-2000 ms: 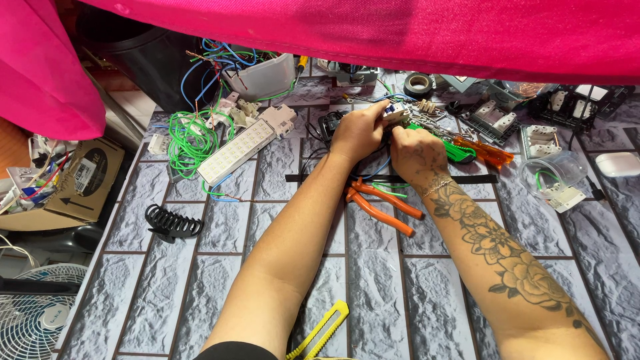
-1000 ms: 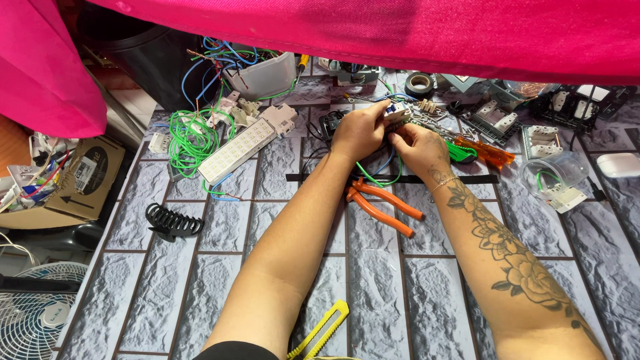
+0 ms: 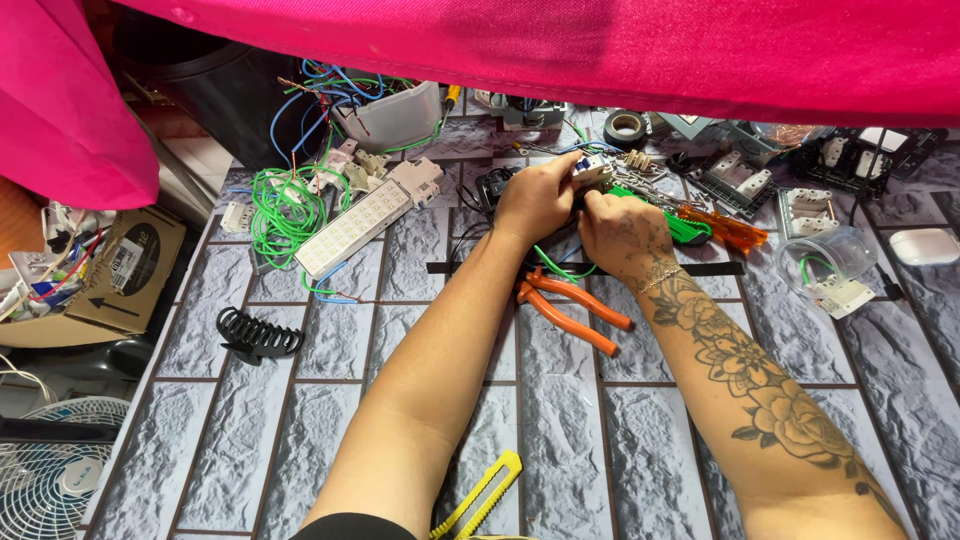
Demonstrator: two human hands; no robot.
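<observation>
My left hand grips a small white circuit breaker with a blue toggle near the table's middle. Close against its right side is my right hand, fingers bent; what its fingertips hold is hidden. Green and blue wires hang below and between the hands. Orange-handled pliers lie just under them, jaws partly hidden. A green utility knife and an orange screwdriver handle lie right of my right hand.
An LED light bar and coiled green wire lie left, near a plastic tub. A black hair claw and yellow cutter are nearer. Socket modules, a clear cup and electrical tape sit right and behind. Pink cloth overhangs the top.
My right hand has moved slightly from its place two seconds ago, its fingers shifting beside the breaker. The left hand keeps its place.
</observation>
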